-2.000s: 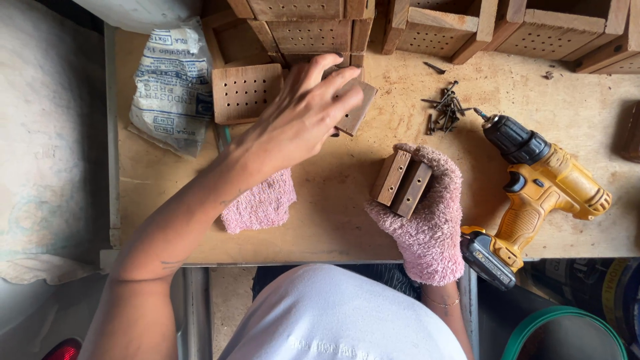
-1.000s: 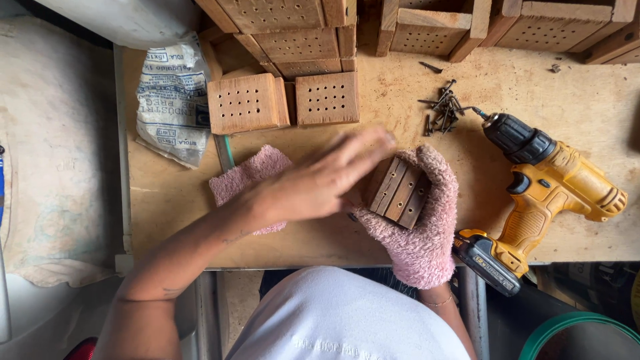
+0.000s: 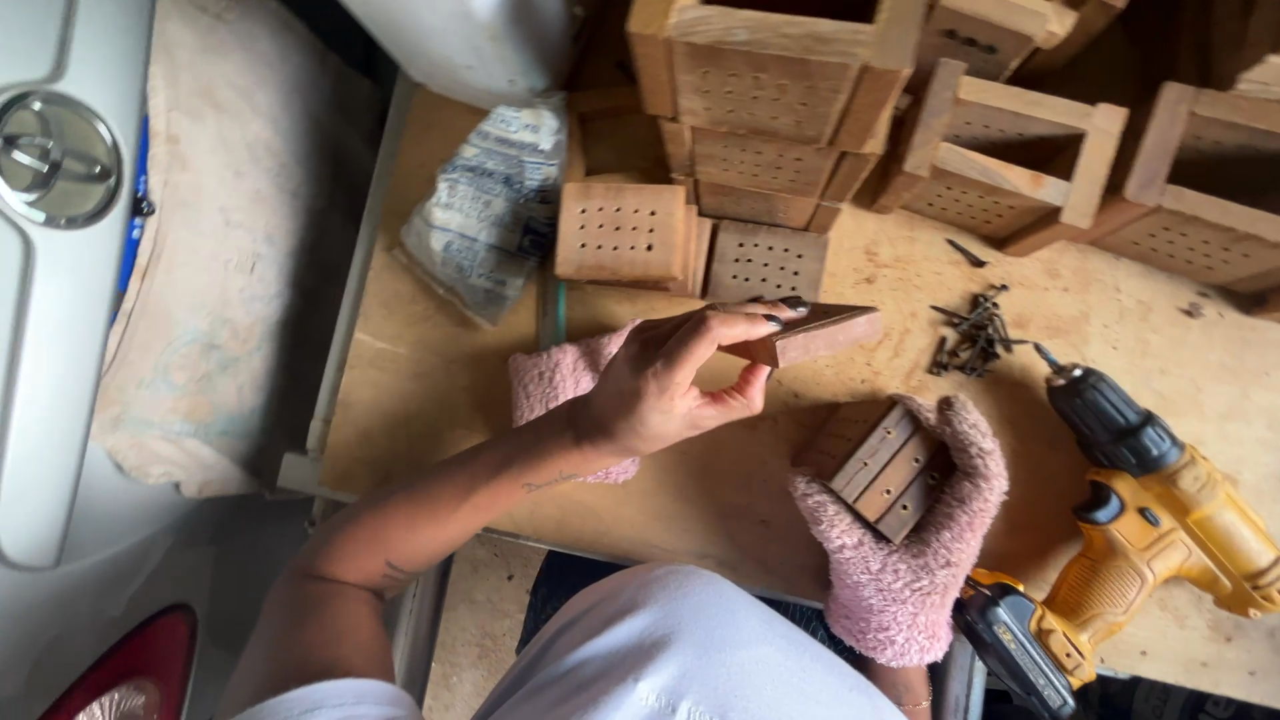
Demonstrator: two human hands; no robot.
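My bare left hand (image 3: pixel 690 375) pinches one drilled wooden block (image 3: pixel 825 335) between thumb and fingers, tilted so that its edge shows. To its right, my right hand (image 3: pixel 910 530) in a pink fuzzy glove grips a stack of three wooden blocks (image 3: pixel 885 472), their edges with small holes facing up. Behind my left hand, a drilled block (image 3: pixel 765 262) lies flat beside a small stack of drilled blocks (image 3: pixel 620 232). A second pink glove (image 3: pixel 565 385) lies partly under my left forearm.
A yellow cordless drill (image 3: pixel 1140 540) lies at the right, its bit near a pile of dark screws (image 3: pixel 975 332). Wooden boxes with drilled sides (image 3: pixel 765 95) stand stacked along the back. A crumpled printed plastic bag (image 3: pixel 490 210) rests at the back left of the plywood table (image 3: pixel 390 400).
The gloved hand held two blocks at first, then three. My left hand has moved from beside that stack back to the left and now holds another block.
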